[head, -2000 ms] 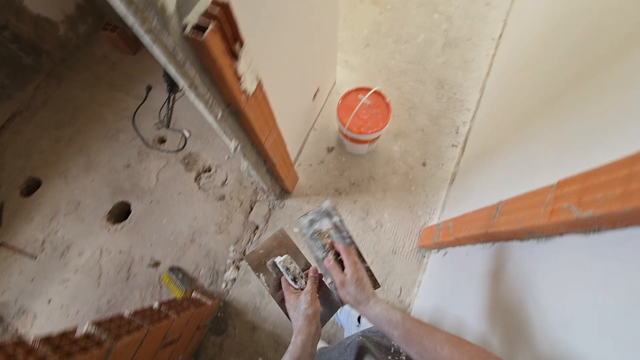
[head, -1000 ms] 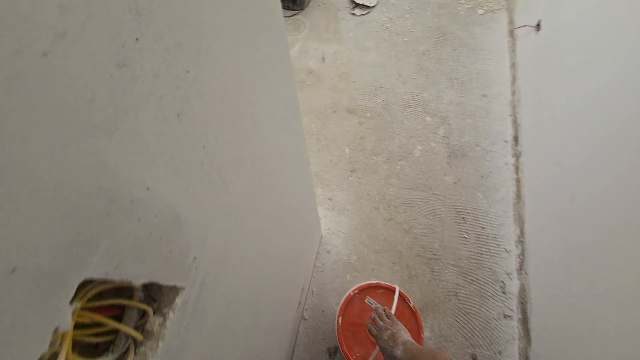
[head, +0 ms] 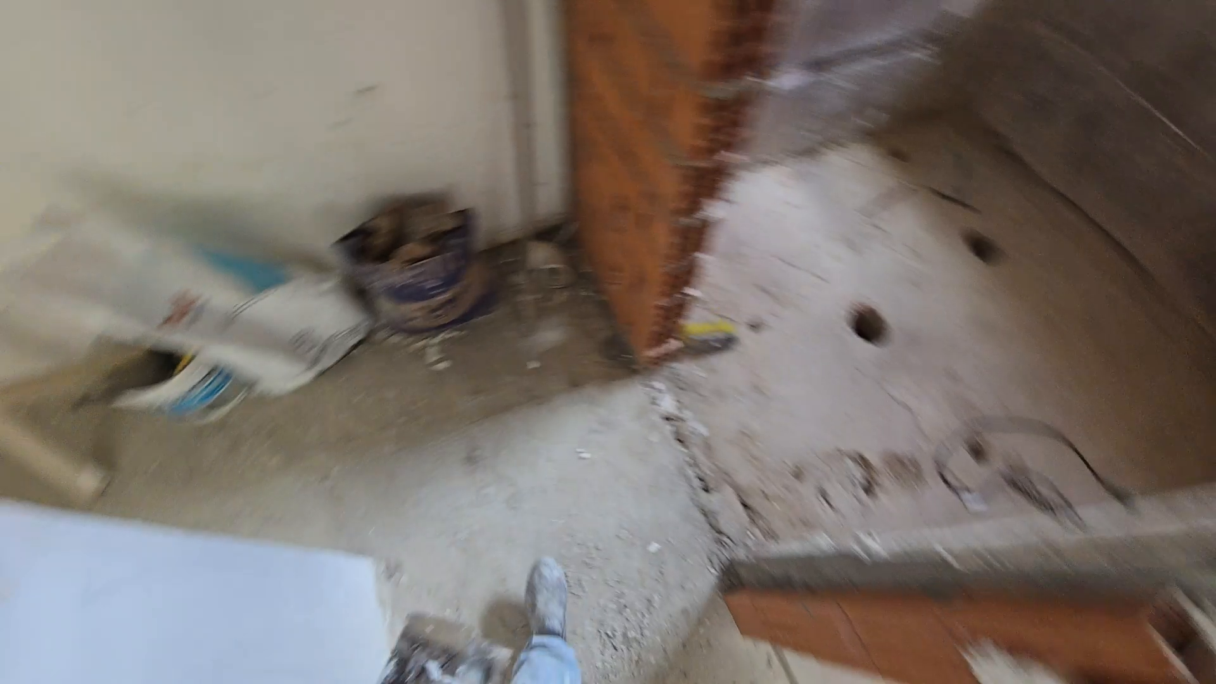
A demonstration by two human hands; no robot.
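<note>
Neither my left hand nor my right hand is in view. At the bottom edge, left of my shoe (head: pixel 546 597), a flat grey tool smeared with plaster (head: pixel 439 654) shows in part. It looks like a trowel blade, but blur and the frame edge hide its handle and whatever holds it. My shoe and light blue trouser leg (head: pixel 548 662) are over the dusty concrete floor (head: pixel 570 494).
A bucket of rubble (head: pixel 418 275) stands by the wall, beside white sacks (head: pixel 294 332) and a tipped white bucket (head: pixel 204 391). Brick wall ends (head: pixel 632 171) (head: pixel 855 627) flank an opening. Beyond lie a yellow brush-like tool (head: pixel 710 332), a floor hole (head: pixel 867 324) and a cable (head: pixel 1035 427).
The view has swung far round. The orange-lidded bucket and the hand at its lid, seen a second ago, are out of frame.
</note>
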